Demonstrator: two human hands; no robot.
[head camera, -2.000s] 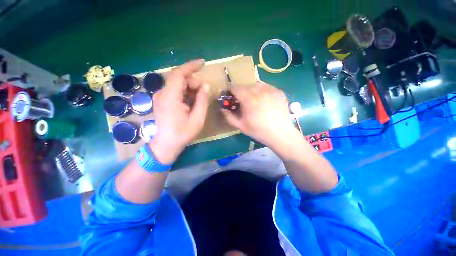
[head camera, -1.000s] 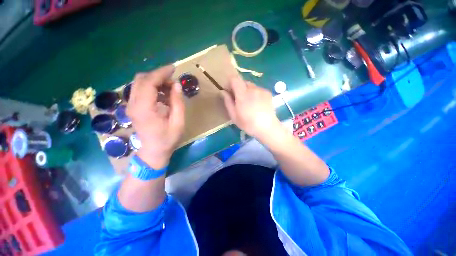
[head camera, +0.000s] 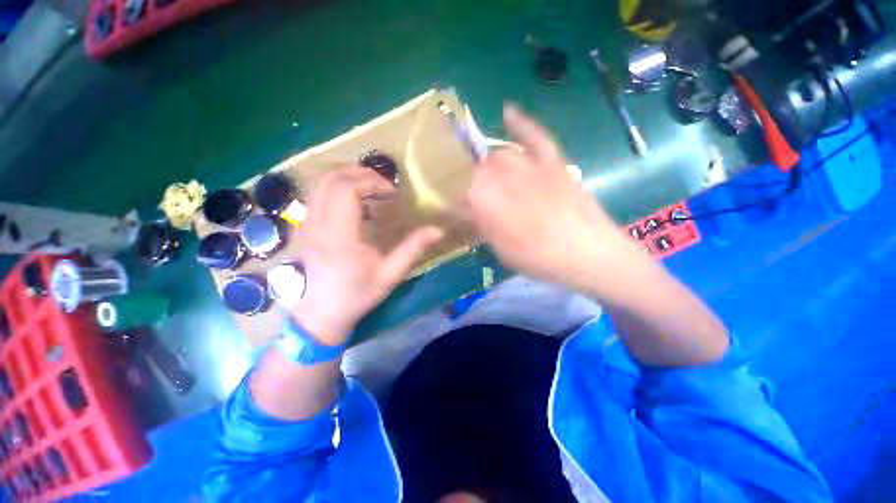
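The brown cardboard sheet (head camera: 324, 147) lies on the green bench. A dark round watch part (head camera: 379, 167) lies on it, at the fingertips of my left hand (head camera: 339, 251). My left thumb is apart from the fingers; the space under the fingers is partly hidden. My right hand (head camera: 526, 201) is over the cardboard's right end, shut on a blurred cream ring (head camera: 423, 167) that looks like the masking tape. A thin tool (head camera: 446, 109) shows beyond it, partly covered. Several black discs (head camera: 227, 206) stand at the cardboard's left, with a small white-yellow piece (head camera: 294, 212) beside them.
A red parts tray (head camera: 93, 408), solder spool (head camera: 88, 284) and green spool (head camera: 138, 310) are at left. Another red tray (head camera: 157, 22) is at far left. A crumpled yellowish lump (head camera: 183, 203) is near the discs. A red-orange handled tool (head camera: 769, 123) and red power strip (head camera: 668, 231) are at right.
My right hand has moved up and holds the cream ring, which has left its place on the bench. The watch part's red digits no longer show. The view has shifted.
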